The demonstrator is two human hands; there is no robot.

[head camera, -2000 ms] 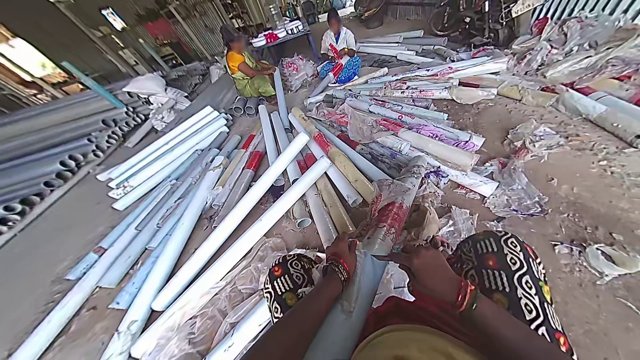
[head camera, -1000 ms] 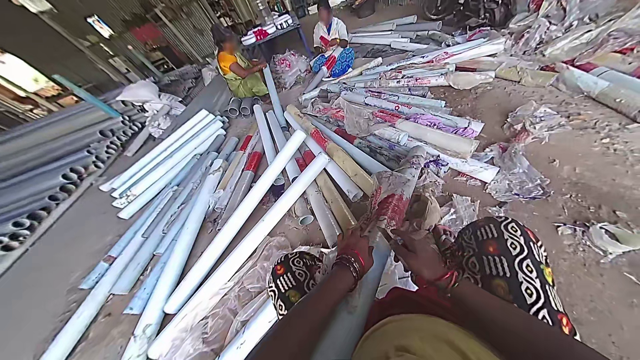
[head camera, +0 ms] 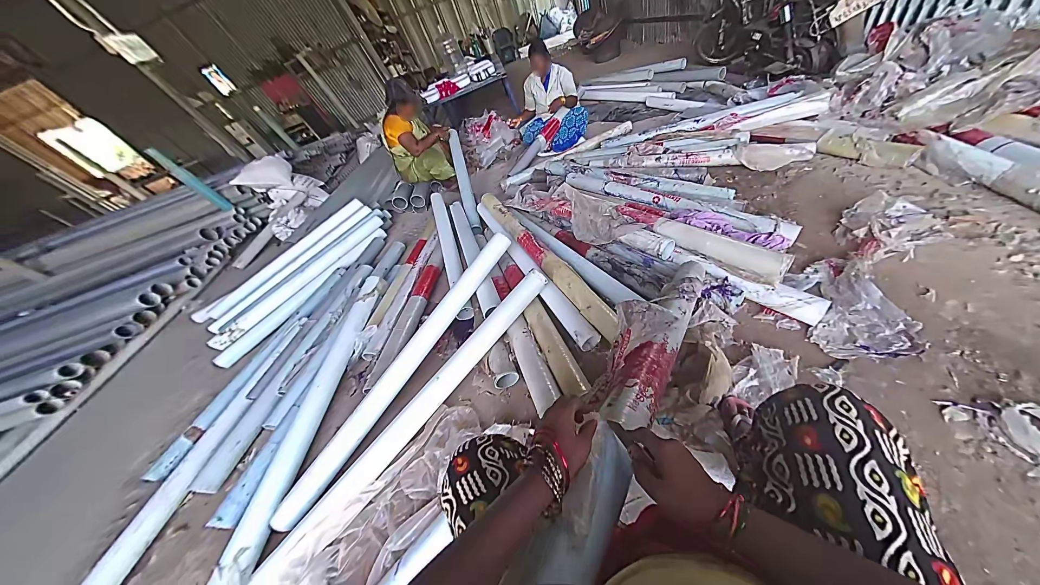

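A grey-blue plastic pipe [head camera: 597, 487] slants up and away between my knees, its far part in a clear plastic film sleeve with red print [head camera: 650, 366]. My left hand [head camera: 567, 435] grips the bunched film on the pipe's left side, at the lower edge of the red print. On the right side, my right hand [head camera: 670, 471] touches the same spot with bent fingers; whether it pinches the film or another small thing cannot be told. Below the hands the pipe surface looks smoother, with film partly over it.
Many loose pipes [head camera: 406, 374] lie on the ground ahead and left. Grey pipes [head camera: 97, 325] are stacked at far left. Crumpled plastic film [head camera: 869, 317] lies at right. Two people [head camera: 418, 138] sit ahead, near a table [head camera: 467, 85]; each holds a pipe.
Both hands stay at the sleeve on the pipe. My right hand, with fingers spread beside the pipe two seconds ago, is now closer against it.
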